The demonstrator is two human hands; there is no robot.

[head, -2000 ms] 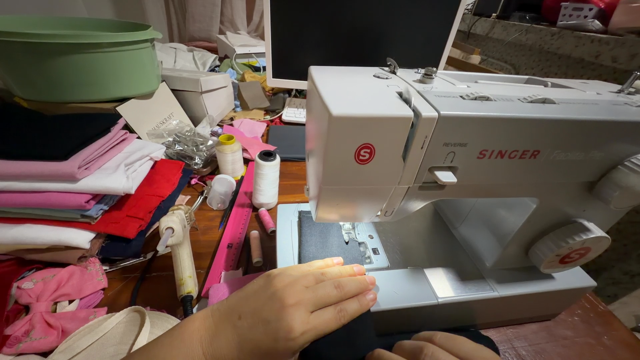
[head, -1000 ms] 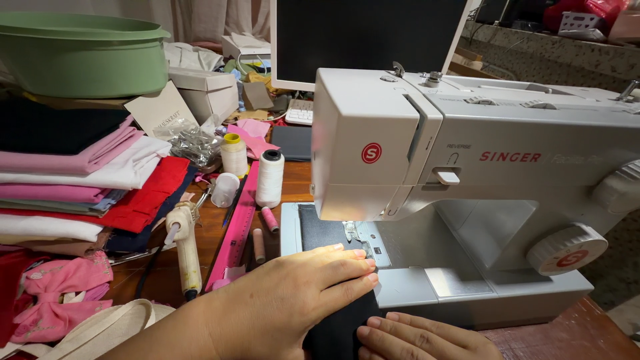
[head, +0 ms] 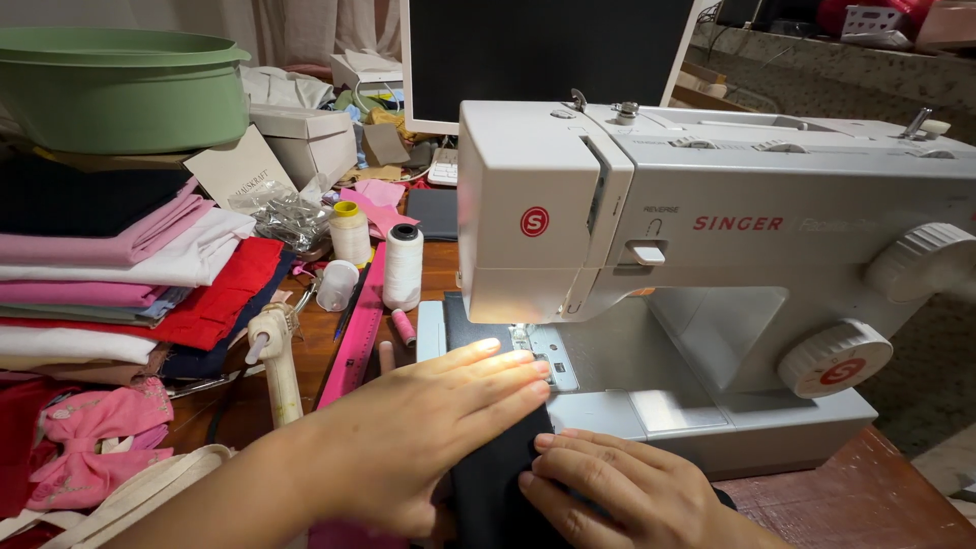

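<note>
A white Singer sewing machine stands before me, its lamp lighting the presser foot. Dark fabric runs from under the machine's head, left of the presser foot, down toward me. My left hand lies flat on the fabric just in front of the presser foot, fingers extended toward the needle plate. Lower right, my right hand rests at the fabric's right edge with its fingers bent; whether it pinches the cloth is hard to tell. The needle tip cannot be made out.
Left of the machine are a pink ruler, white thread cones, a pink spool and a glue gun. Folded fabrics are stacked farther left, below a green basin. A monitor stands behind.
My right hand has come up from the bottom edge onto the fabric's right side. My left hand stays on the fabric near the presser foot.
</note>
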